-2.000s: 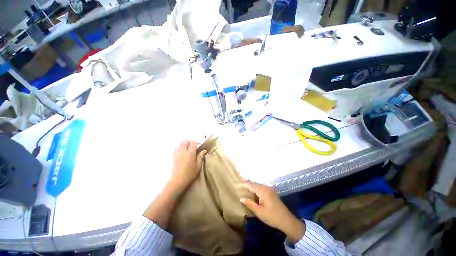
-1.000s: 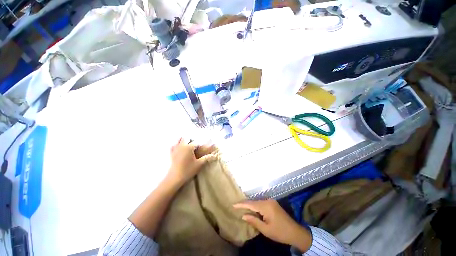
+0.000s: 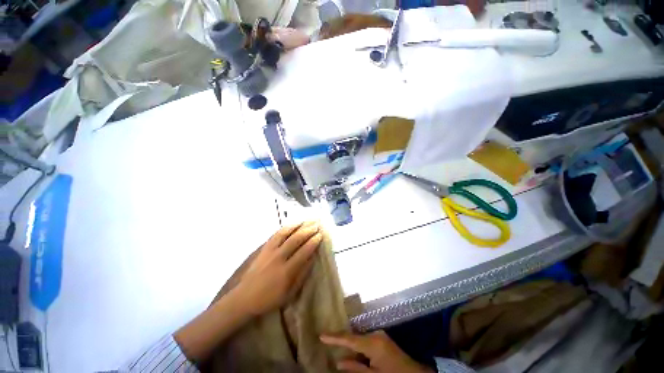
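A tan-brown garment panel (image 3: pixel 309 313) lies from the needle area of the white sewing machine (image 3: pixel 331 87) down over the table's front edge. My left hand (image 3: pixel 280 269) lies on the cloth with its fingers flat, just in front of the presser foot area. My right hand (image 3: pixel 375 351) is at the bottom edge, partly cut off, on the cloth's right side; whether it pinches the cloth is unclear. The needle and foot are hard to make out in the glare.
Scissors with green and yellow handles (image 3: pixel 477 211) lie right of the needle. A clear container (image 3: pixel 608 197) with dark scraps is at the right. Off-white cloth (image 3: pixel 138 55) is heaped behind. Brown and whitish cloth (image 3: pixel 510 320) hangs below the table edge.
My left hand has gone from pinching the cloth's top edge to lying flat on it. My right hand has moved lower. The view has shifted closer to the machine head.
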